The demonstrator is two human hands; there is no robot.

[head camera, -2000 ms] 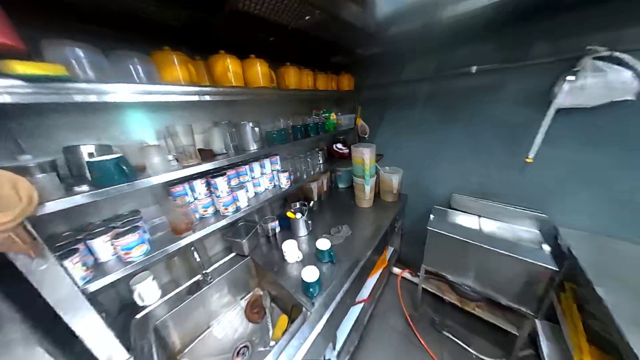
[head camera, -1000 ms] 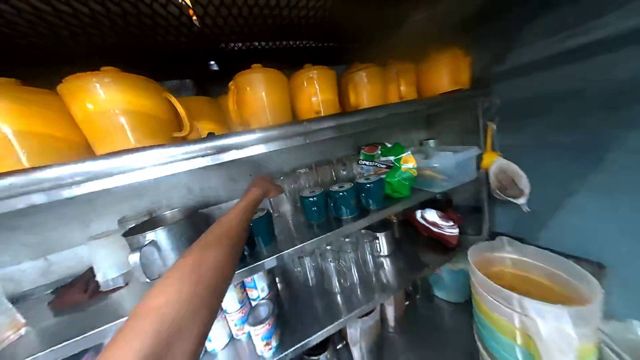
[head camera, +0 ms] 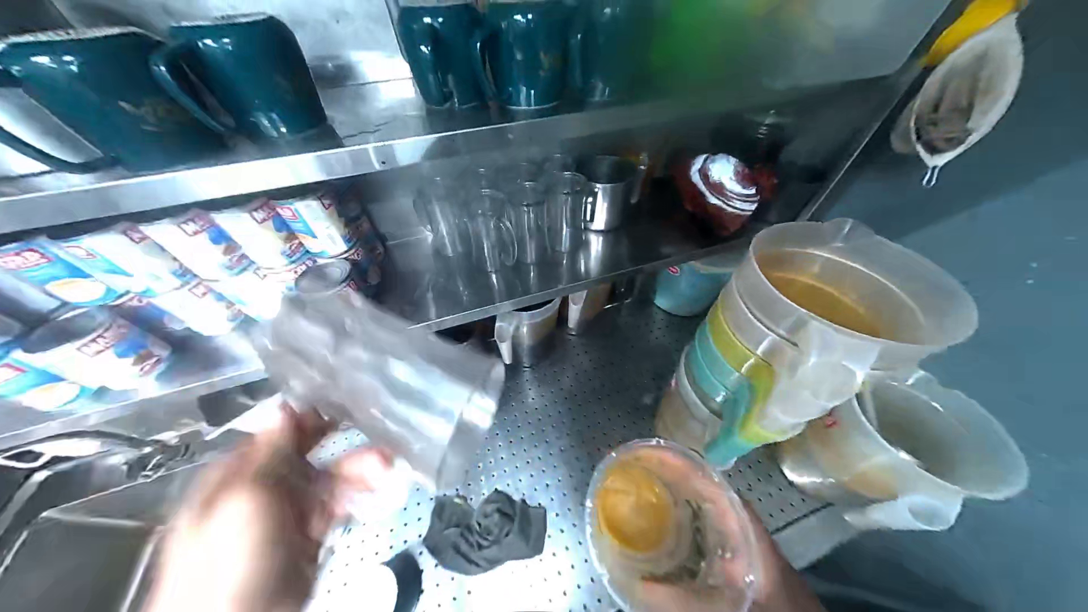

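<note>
My left hand (head camera: 263, 501), blurred by motion, holds a tall clear glass or plastic vessel (head camera: 382, 374), tilted with its wider end toward the lower right. At the lower right, my right hand (head camera: 773, 552) is wrapped around a clear cup (head camera: 671, 527) seen from above. An orange-yellow round piece and some greenish bits show in it; whether they are liquid or solid I cannot tell. A crumpled dark cloth (head camera: 484, 531) lies on the perforated metal counter (head camera: 586, 399) between the hands. Near the cloth, a white and dark rounded object is partly cut off by the frame's bottom.
Stacked plastic pitchers (head camera: 739, 357), the top one holding brownish liquid, stand at right beside another pitcher (head camera: 926, 442). Glass mugs (head camera: 527, 221) and labelled cans (head camera: 195, 246) line the lower shelf. Green mugs (head camera: 246, 76) are above. A strainer (head camera: 969, 93) hangs at upper right.
The arm reaching to the upper shelf one second ago is no longer there. Both hands now show low over the counter, each holding a clear vessel. The view has tilted down and moved closer.
</note>
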